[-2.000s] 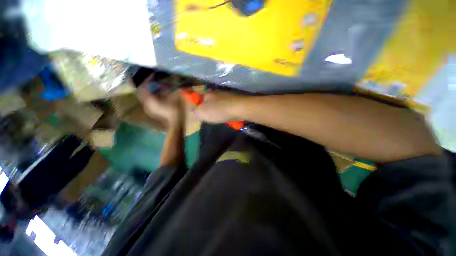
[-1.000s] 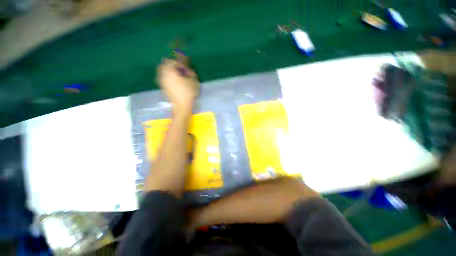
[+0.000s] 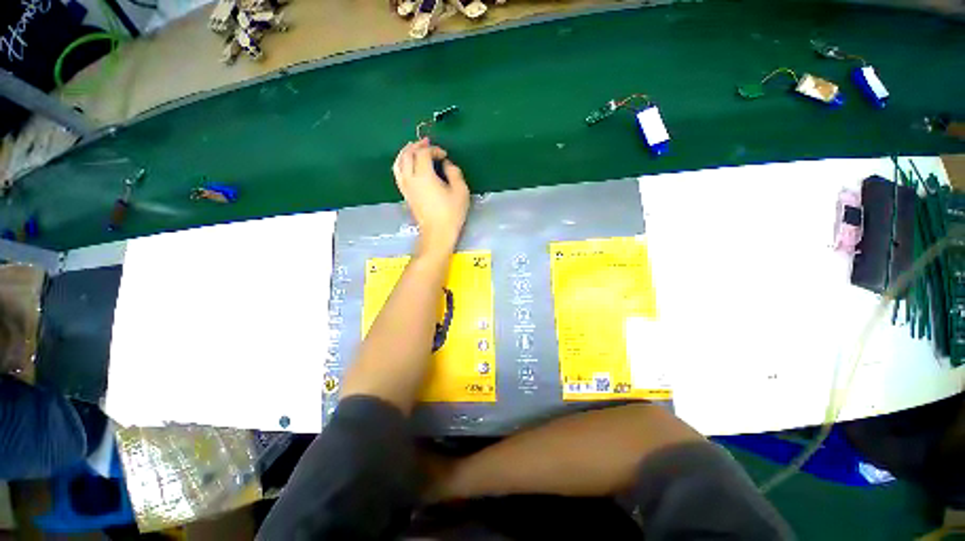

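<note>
My left hand (image 3: 432, 196) reaches over the far edge of the worktop onto the green belt (image 3: 529, 100). Its fingers are closed on a battery assembly, mostly hidden under the hand. A dark part shows between the fingers, and thin wires with a small circuit board (image 3: 445, 112) stick out beyond them. My right forearm crosses low along the near table edge. My right hand is hidden behind my left arm and the table edge. A grey-and-yellow printed sheet (image 3: 522, 227) lies under my left forearm.
More battery assemblies lie on the belt, right (image 3: 653, 128) and left (image 3: 219, 192). On the right worktop are a pink part (image 3: 849, 221), a black block (image 3: 880, 235), stacked green boards (image 3: 931, 264) and a pale cable (image 3: 847, 365). A shiny package (image 3: 190, 476) is below left.
The view has swung up from my lap to the belt. My left hand has come up from the table edge to the belt. The orange tool no longer shows.
</note>
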